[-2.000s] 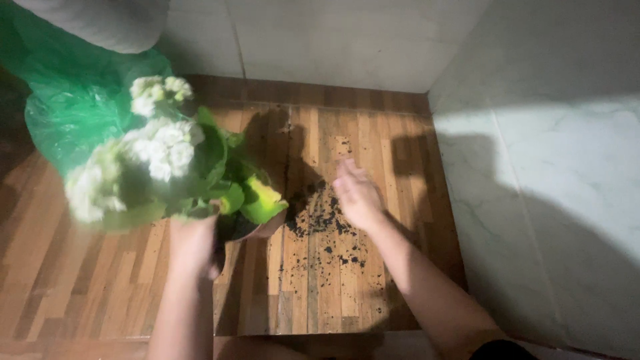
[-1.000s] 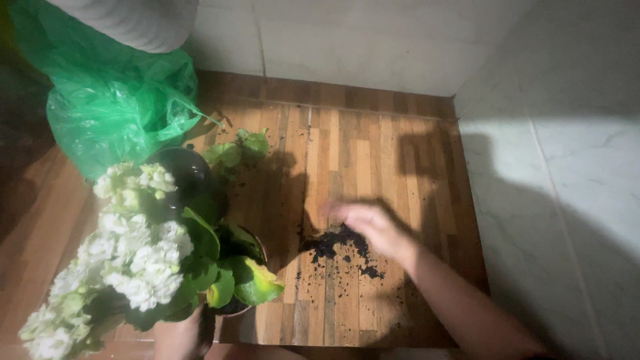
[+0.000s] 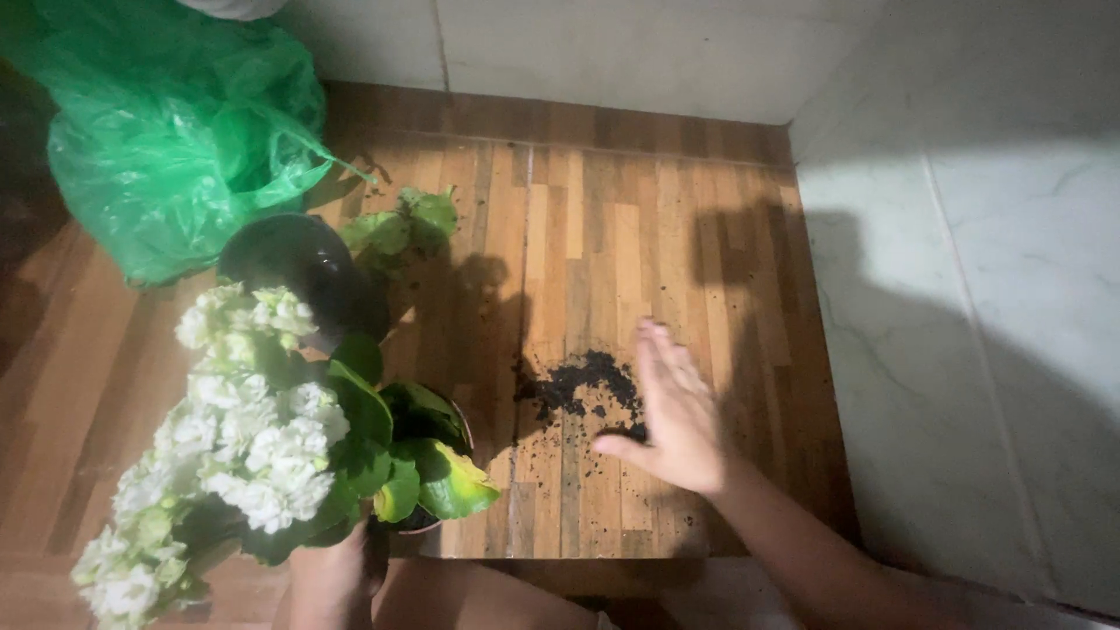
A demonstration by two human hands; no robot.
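Note:
A potted plant with clusters of white flowers (image 3: 271, 437) and broad green leaves stands at the lower left, leaning left over its pot (image 3: 459, 429). My left hand (image 3: 337, 569) is at the plant's near side, mostly covered by leaves, so its grip is hidden. Dark loose soil (image 3: 591, 381) lies scattered on the wood-patterned surface, right of the pot. Beside this soil is my right hand (image 3: 682, 416), flat and edge-on, thumb apart, holding nothing. Behind the flowers sits a dark rounded object (image 3: 293, 262), probably a pot. Loose green leaves (image 3: 407, 223) lie just beyond it.
A crumpled green plastic bag (image 3: 184, 149) lies at the upper left, with part of a white object (image 3: 236, 7) above it. A tiled wall (image 3: 612, 57) bounds the back, and a pale marbled wall (image 3: 989, 350) rises on the right. The surface's front edge runs near my legs.
The plant, lifted in my left hand two seconds ago, is now lower and nearer me. Soil that was widely spread is gathered into a denser patch. My right hand has moved to the soil's right side.

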